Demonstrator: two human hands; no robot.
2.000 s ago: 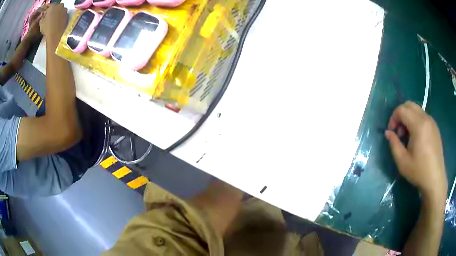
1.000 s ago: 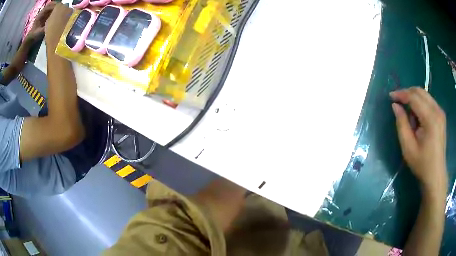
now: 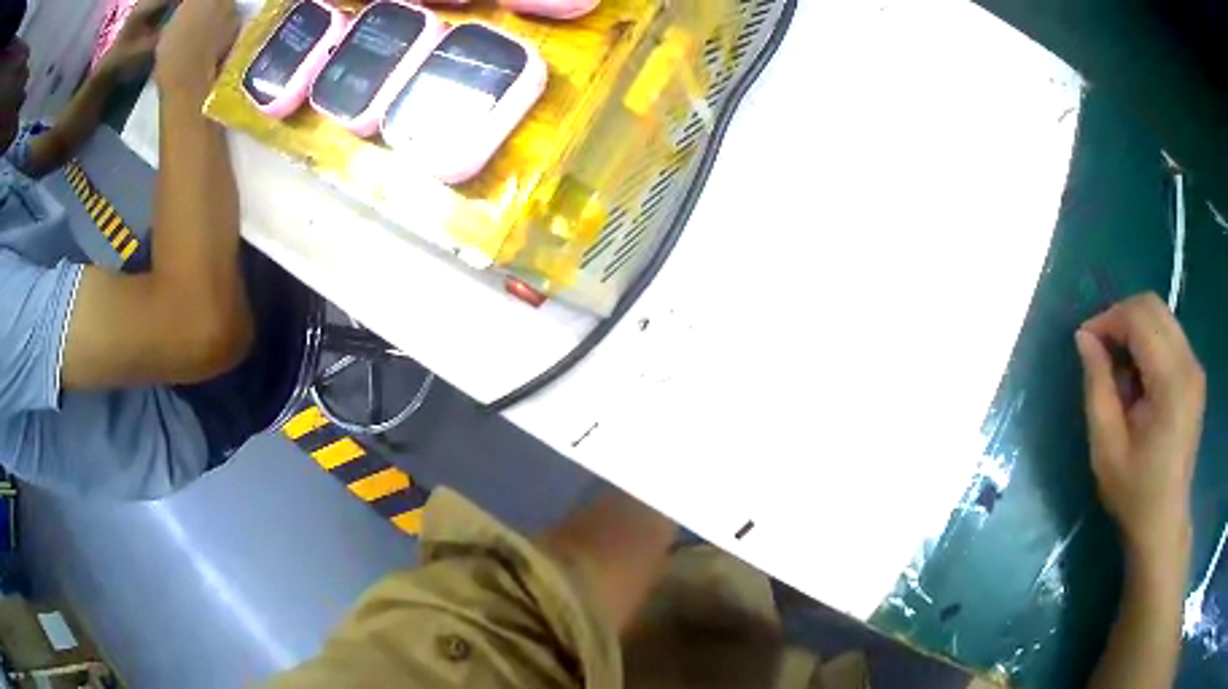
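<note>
My right hand [image 3: 1145, 404] is over the dark green mat [image 3: 1037, 471] at the right. Its thumb and forefinger tips are close together. Something small and dark shows between the curled fingers, but I cannot tell whether they hold it. Faint small dark marks or bits show on the mat just beyond the fingertips. My left hand does not show. A brown sleeve [image 3: 471, 606] and a blurred patch of bare skin are at the bottom, below the bench edge.
A white sheet [image 3: 862, 296] bears a small black piece [image 3: 745, 529]. Pink devices with dark screens [image 3: 465, 101] sit on a yellow-taped heater [image 3: 539, 202]. A black cable [image 3: 646, 289] runs beside it. At the left, a neighbouring worker's arm [image 3: 195, 242] reaches forward; a stool ring [image 3: 377, 404] is below.
The heater, sheet and bench have shifted right in the view. My right hand moved away from the bench edge, then back; its thumb and forefinger tips were apart and are now close together.
</note>
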